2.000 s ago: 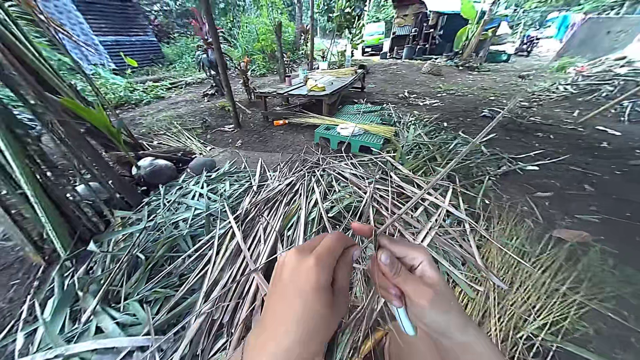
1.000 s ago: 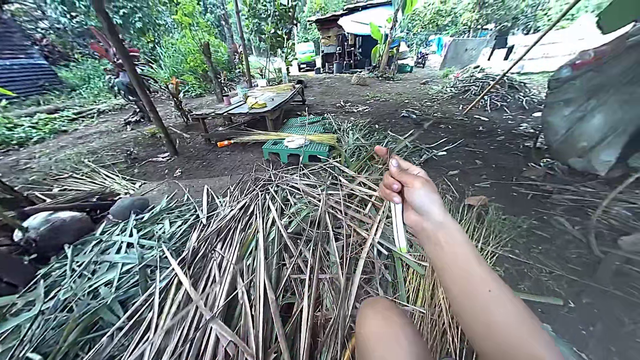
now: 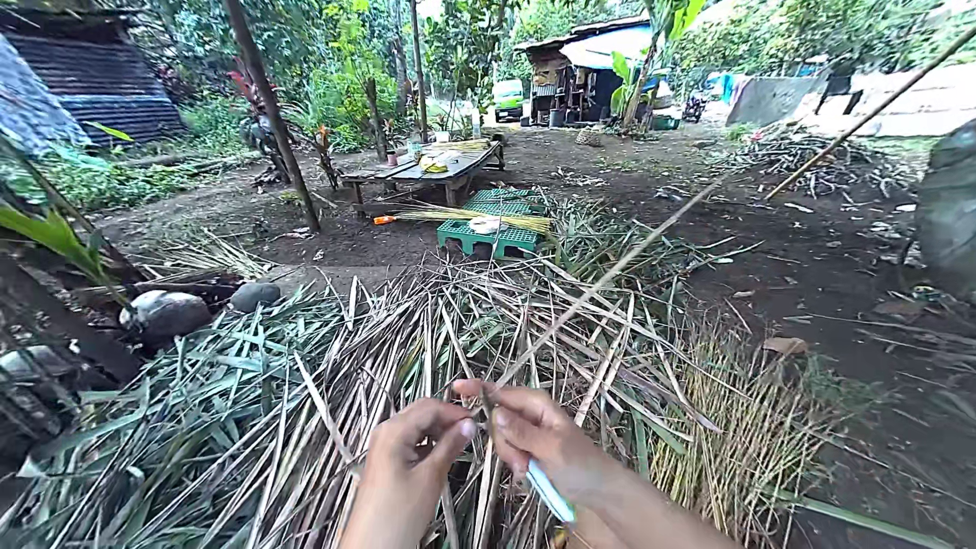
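My left hand (image 3: 419, 450) pinches the near end of a long dry palm leaflet (image 3: 625, 259) between thumb and forefinger. The leaflet runs up and away to the right. Beside it, my right hand (image 3: 534, 435) is closed on a knife, whose pale blue handle (image 3: 550, 492) sticks out below the palm; a dark blade shows at the fingers, against the leaflet's end. Under both hands spreads a heap of dry brown leaflets (image 3: 381, 351), with green leaflets (image 3: 206, 404) to the left. A bunch of thin tan ribs (image 3: 740, 419) lies at the right.
Ahead stands a green plastic crate (image 3: 496, 240) bearing yellowish ribs (image 3: 473, 216) and a white item. Behind it is a low wooden table (image 3: 419, 174). Coconuts or stones (image 3: 168, 313) lie at the left, near slanting poles (image 3: 267, 114). A grey sack-like thing (image 3: 949, 206) is at the far right.
One second ago my right hand was raised alone at the right and my left hand was out of sight. Now both hands are together at the leaflet's end. The view has swung back left.
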